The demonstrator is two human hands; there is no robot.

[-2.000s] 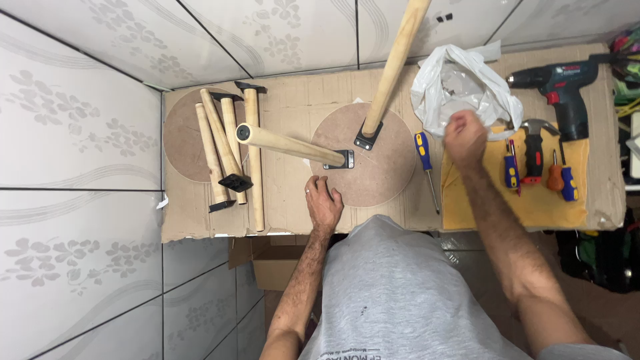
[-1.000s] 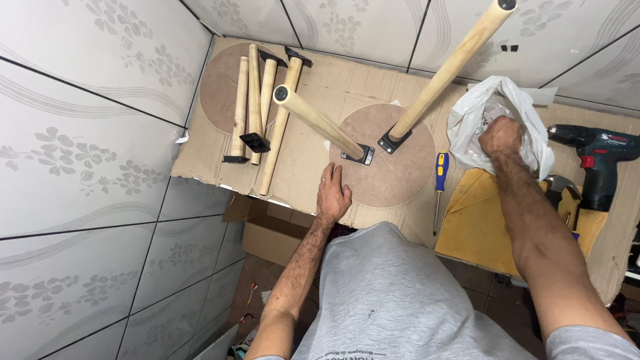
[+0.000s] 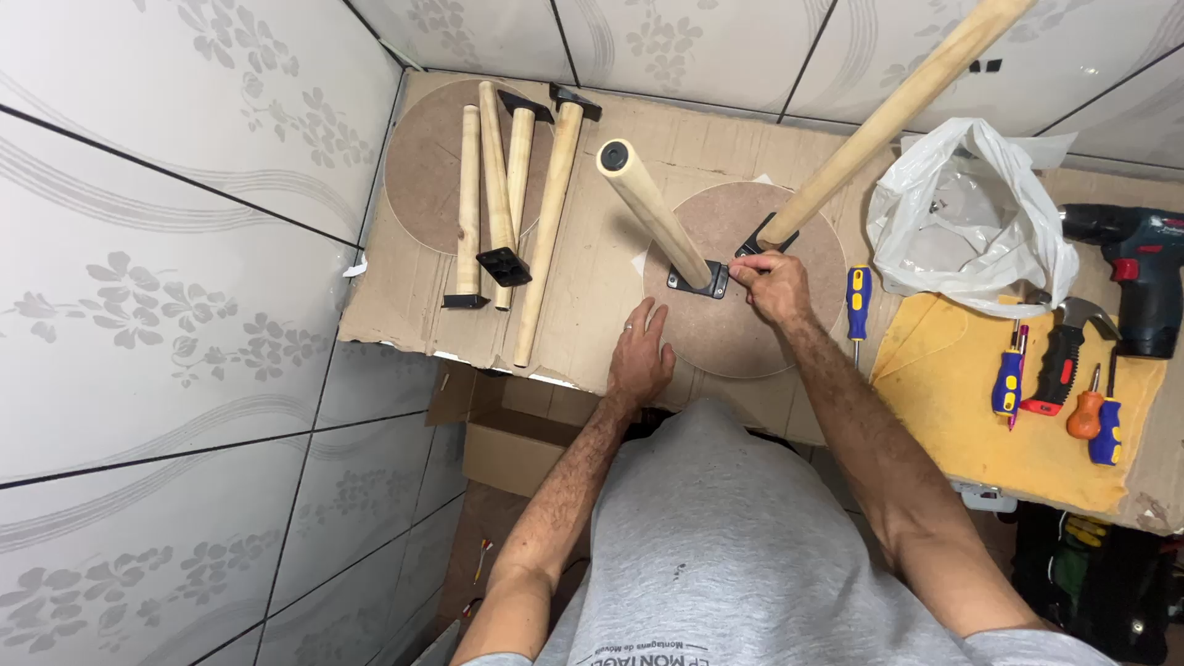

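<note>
A round fibreboard disc (image 3: 749,324) lies on the cardboard, with two wooden legs on black brackets standing tilted on it. My right hand (image 3: 775,282) is pinched at the corner of the bracket (image 3: 700,280) under the left wooden leg (image 3: 655,215); whatever its fingertips may hold is too small to tell. The right wooden leg (image 3: 888,125) rises from its own bracket (image 3: 766,237), just above that hand. My left hand (image 3: 640,356) rests with spread fingers at the disc's lower left edge, holding nothing. A blue and yellow screwdriver (image 3: 858,305) lies right of the disc.
Several loose wooden legs (image 3: 548,231) lie over a second disc (image 3: 425,166) at left. At right are an open white plastic bag (image 3: 1036,268), a cordless drill (image 3: 1147,277), and a yellow cloth (image 3: 943,416) carrying a claw hammer (image 3: 1057,361) and several screwdrivers. Tiled walls border the cardboard.
My right hand has left the plastic bag and moved left to the bracket of the left leg. My left hand remains near the disc's lower left edge. The view has shifted.
</note>
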